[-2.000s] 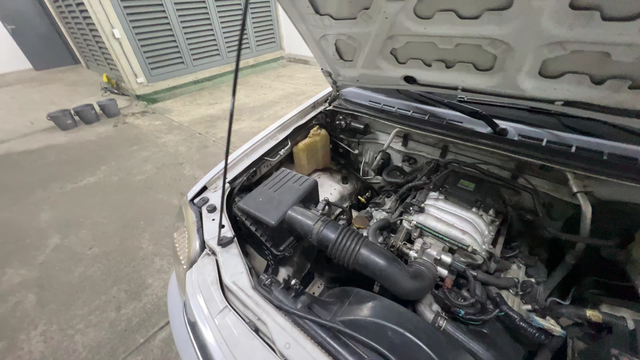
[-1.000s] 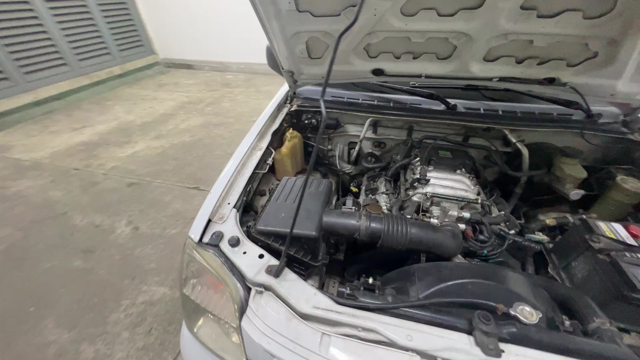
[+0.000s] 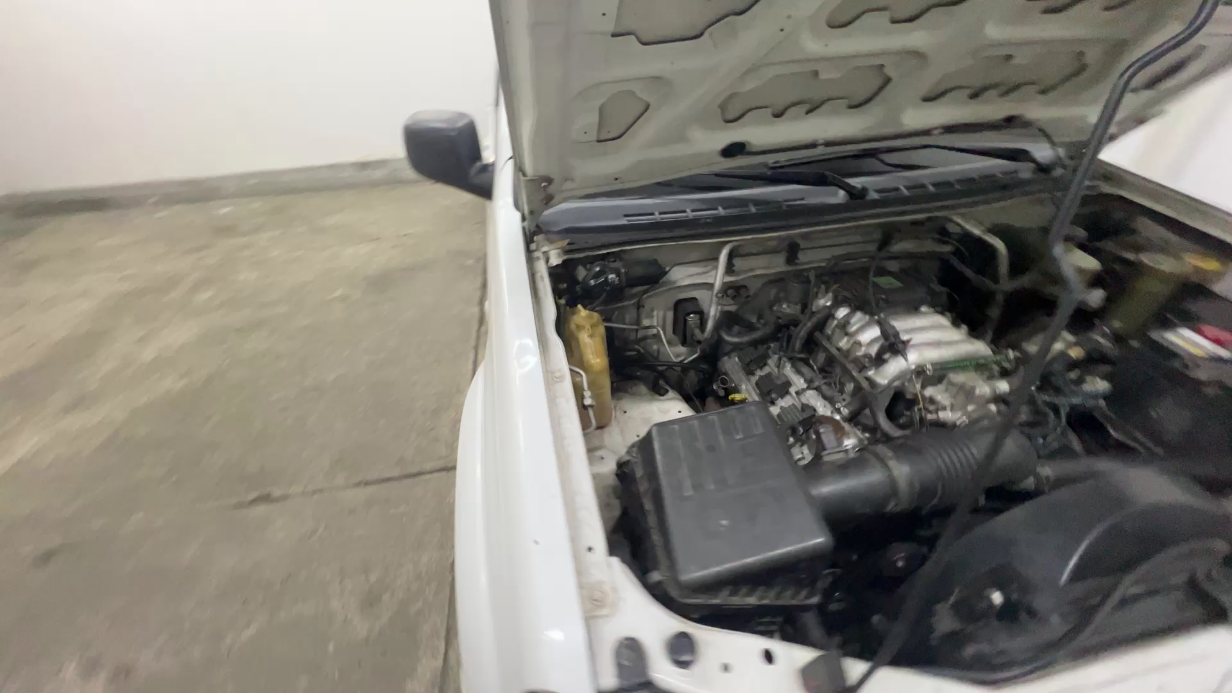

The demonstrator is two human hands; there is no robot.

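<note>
Neither my left hand nor my right hand is in the head view. A white vehicle stands with its hood [image 3: 703,96] raised over the engine bay. A thin black prop rod [image 3: 1035,375] slants from the front edge up to the hood. The black air filter box [image 3: 736,500] sits at the near left of the bay, joined by a ribbed intake hose [image 3: 914,472] that runs right. Behind the box stands a yellowed plastic reservoir [image 3: 589,366]. The silver intake manifold [image 3: 910,342] lies at the middle of the engine, and part of the battery [image 3: 1189,342] shows at the right.
The white fender [image 3: 515,462] edges the bay on the left, with a black side mirror [image 3: 445,149] beyond it. Concrete floor [image 3: 241,385] spreads along that side up to a white wall [image 3: 221,87]. Wiper arms [image 3: 818,179] lie below the windshield.
The view has swung toward the vehicle's left-hand side in the picture and closer to the bay. The side mirror has come into view; the buckets and louvered panels seen earlier are out of it.
</note>
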